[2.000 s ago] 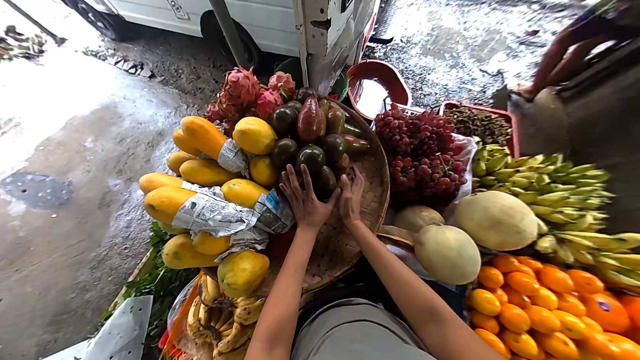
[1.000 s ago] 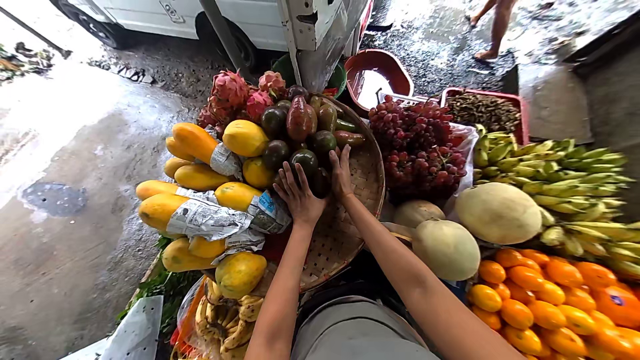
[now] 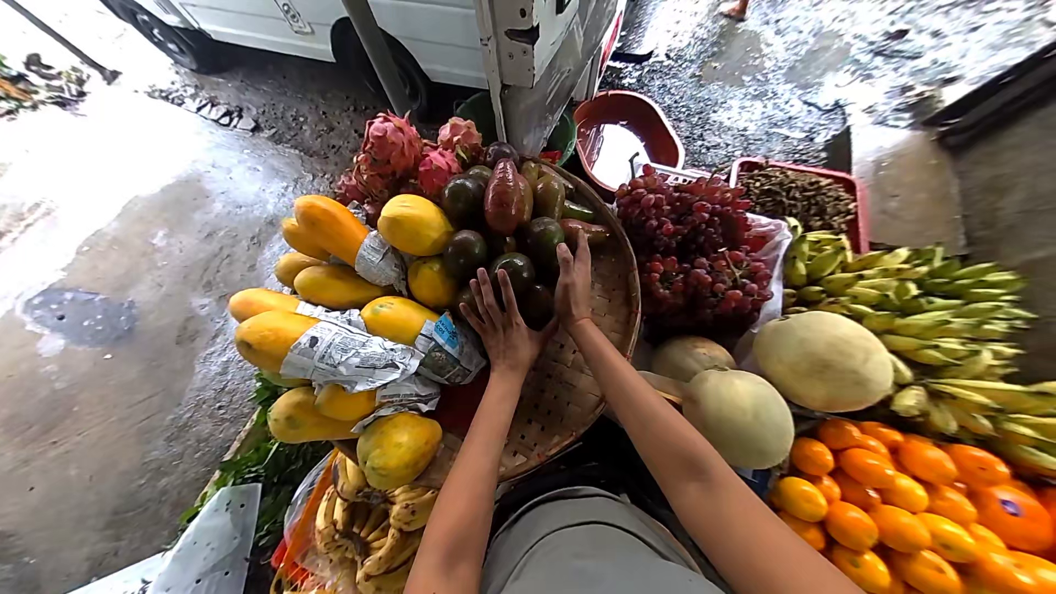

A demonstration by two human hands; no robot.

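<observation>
A round woven bamboo tray (image 3: 561, 400) bears a pile of dark avocados (image 3: 513, 272), some green-black, some reddish brown. My left hand (image 3: 507, 334), fingers spread, rests against the near side of the pile. My right hand (image 3: 573, 285) touches the pile's right side, its fingers pointing away from me. Neither hand is closed around a fruit, though the palms are partly hidden. Yellow papayas (image 3: 272, 338), some wrapped in newspaper (image 3: 351, 355), lie left of my left hand. Dragon fruits (image 3: 392, 144) sit behind the papayas.
Red grapes (image 3: 685, 239), pale melons (image 3: 738, 417), green bananas (image 3: 932, 305) and orange fruits (image 3: 899, 495) lie on the right. Ripe bananas (image 3: 371, 528) are at the near left. Behind the tray stand a metal post (image 3: 536, 99), a red basin (image 3: 672, 132) and a white vehicle (image 3: 247, 29).
Both hands stay at the avocado pile, with only slight shifts of the fingers. The bare legs of a person at the upper right have moved mostly out of view.
</observation>
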